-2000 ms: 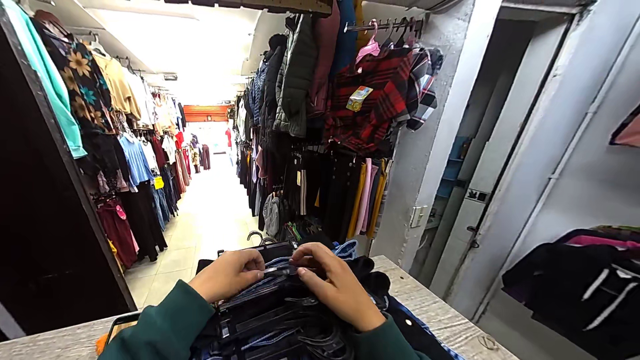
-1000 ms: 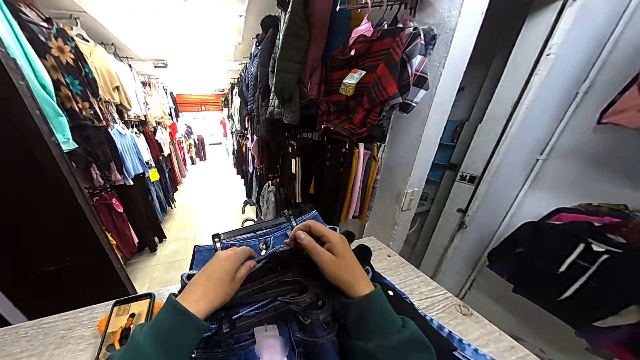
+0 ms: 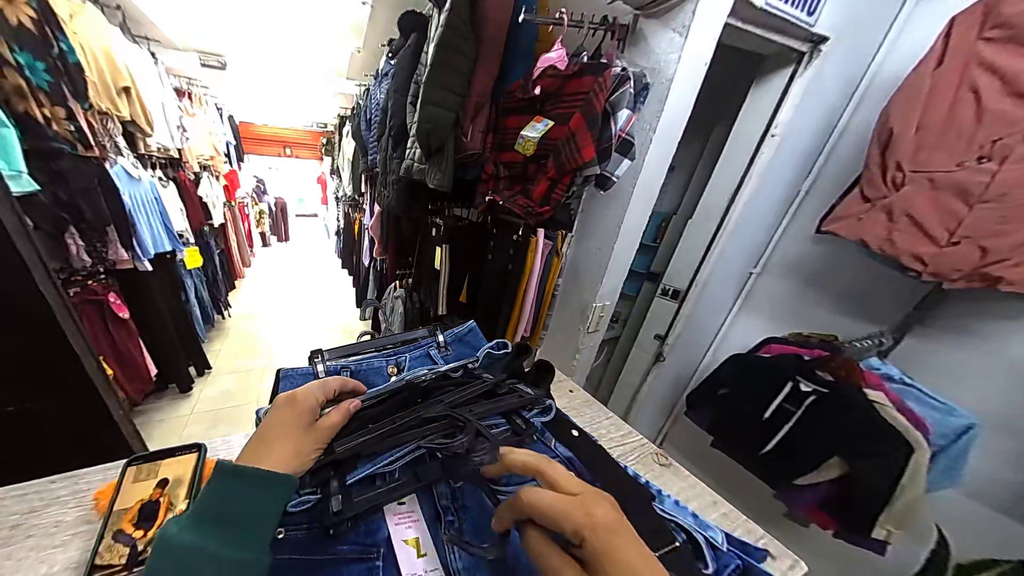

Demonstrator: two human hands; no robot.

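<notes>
A pile of blue and black jeans (image 3: 336, 548) on black clip hangers (image 3: 432, 408) lies on a pale wood-grain counter. My left hand (image 3: 308, 424) is at the left side of the pile, thumb and index finger pinching the edge of a dark waistband or hanger; which one I cannot tell. My right hand (image 3: 560, 504) is over the pile's front right, fingers bent and apart beside a hanger hook. A paper tag (image 3: 412, 540) hangs on the front jeans. At the back of the pile, blue jeans (image 3: 404, 360) with a metal button are clipped to a hanger.
A smartphone (image 3: 148, 512) showing a picture lies on the counter (image 3: 48, 508) at left, by something orange. Clothes racks line an aisle (image 3: 272, 296) ahead. A plaid shirt (image 3: 552, 136), a doorway (image 3: 680, 240) and a heap of dark garments (image 3: 800, 432) are farther right.
My right hand has moved from the back of the pile to its front right. The blue jeans at the back, mostly covered two seconds ago, show more. The view has turned slightly.
</notes>
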